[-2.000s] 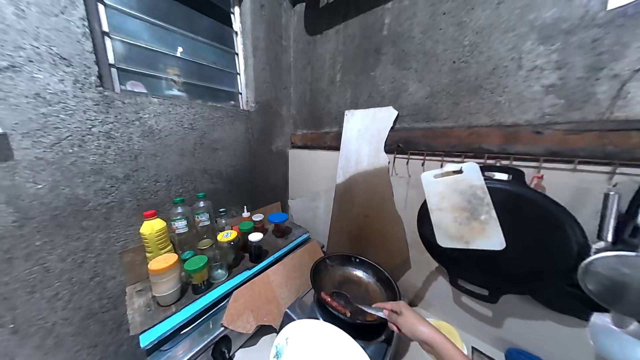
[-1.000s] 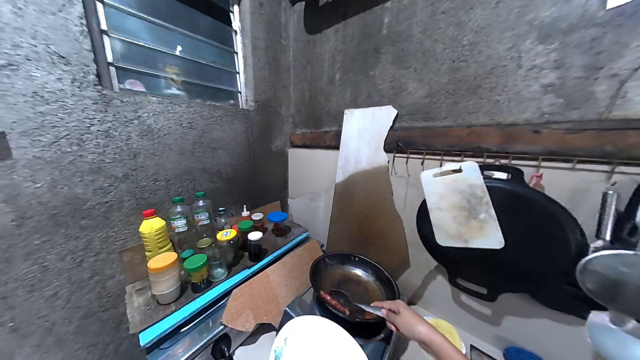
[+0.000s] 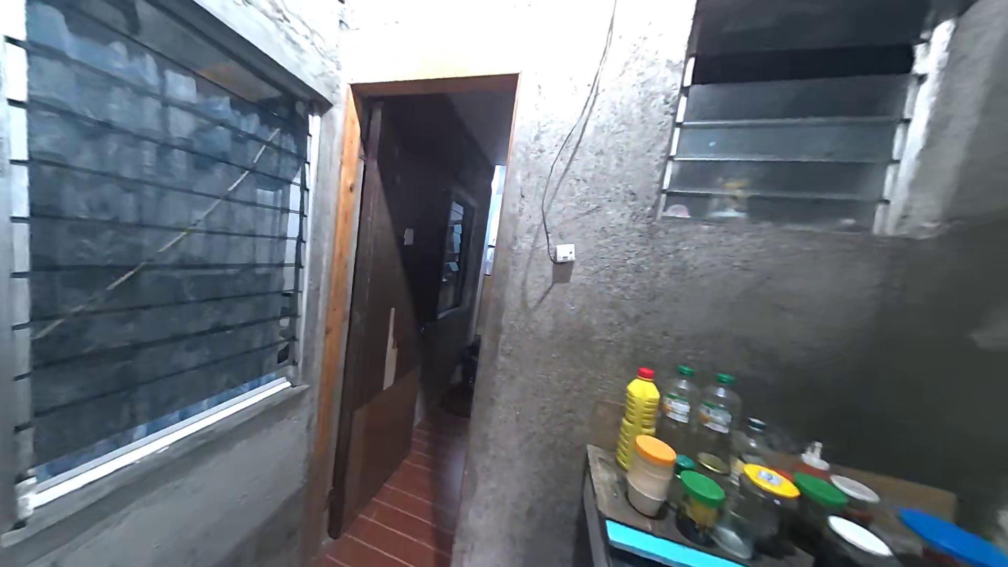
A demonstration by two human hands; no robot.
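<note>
Neither of my hands shows in the head view now, so what they hold or touch is hidden. At the lower right, a yellow plastic bottle with a red cap stands on a worn counter next to clear bottles with green caps. In front of them are a jar with an orange lid, a jar with a green lid and a jar with a yellow lid. A blue lid is at the right edge. The frying pan is out of view.
A doorway with a wooden frame opens onto a red tiled floor. A large louvered window fills the left side, and a smaller louvered window is at the upper right. A white switch box with a cable is on the concrete wall.
The view has swung far to the left. My hand with the utensil, the frying pan and the white plate have left the frame, while the doorway and large window have come into it.
</note>
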